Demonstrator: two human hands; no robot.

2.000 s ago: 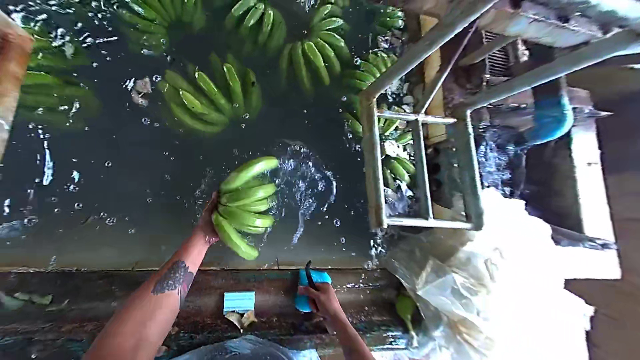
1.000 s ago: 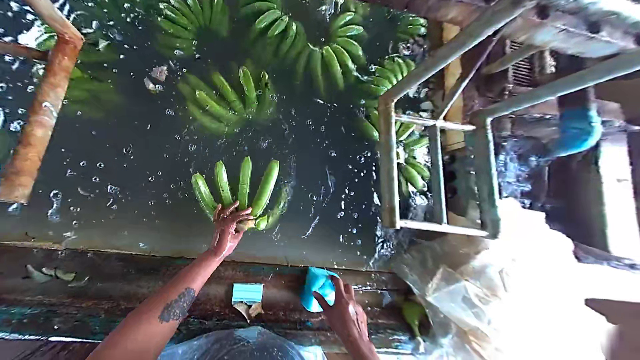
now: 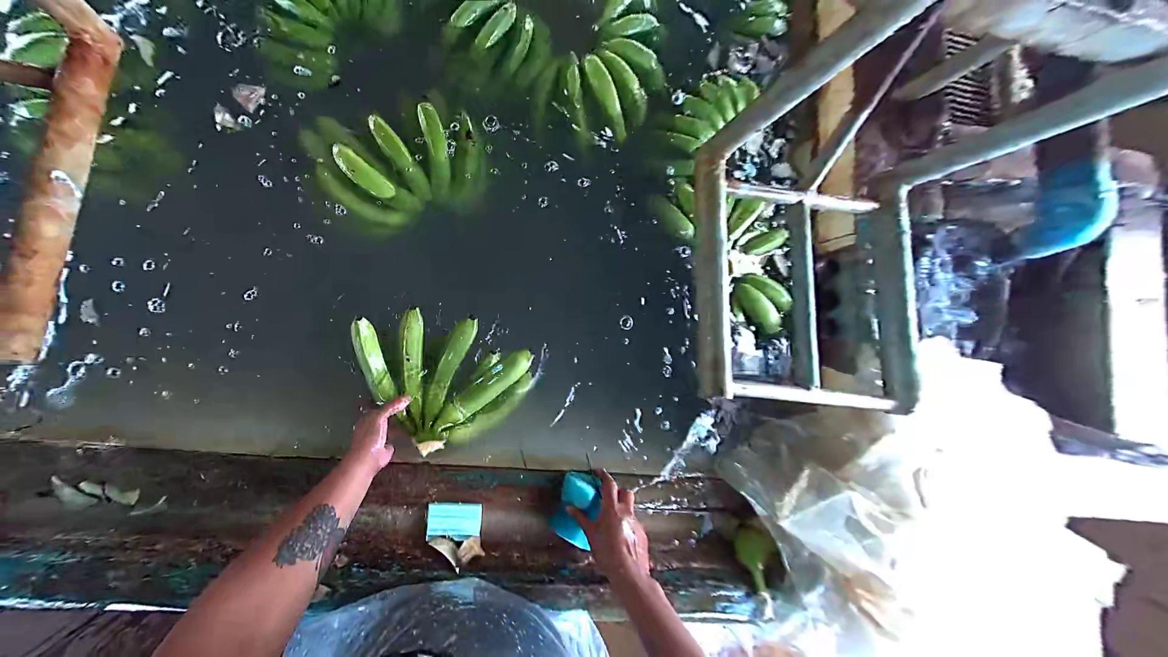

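A hand of green bananas (image 3: 438,383) floats at the near edge of the water, its cut crown toward me. My left hand (image 3: 379,433) is at its left side, index finger extended to the base of the fruit; whether it grips is not clear. Over the tank's near ledge, my right hand (image 3: 616,525) has thumb and fingers around a blue cloth or sponge-like thing (image 3: 577,506). A thin dark tip shows by the fingers; what it belongs to cannot be told. A light blue rectangular piece (image 3: 453,521) lies on the ledge between my arms.
More green banana hands (image 3: 401,169) float farther off. A metal frame (image 3: 714,274) stands in the water at right, a rusty pipe (image 3: 57,201) at left. Clear plastic sheeting (image 3: 812,493) and a single green banana (image 3: 754,547) lie right of my right hand. A blue pipe (image 3: 1072,214) pours water.
Two seconds ago my left hand held the banana hand up; now the fruit lies in the water, fingers pointing away. The dark curved tool seen earlier in my right hand is mostly hidden.
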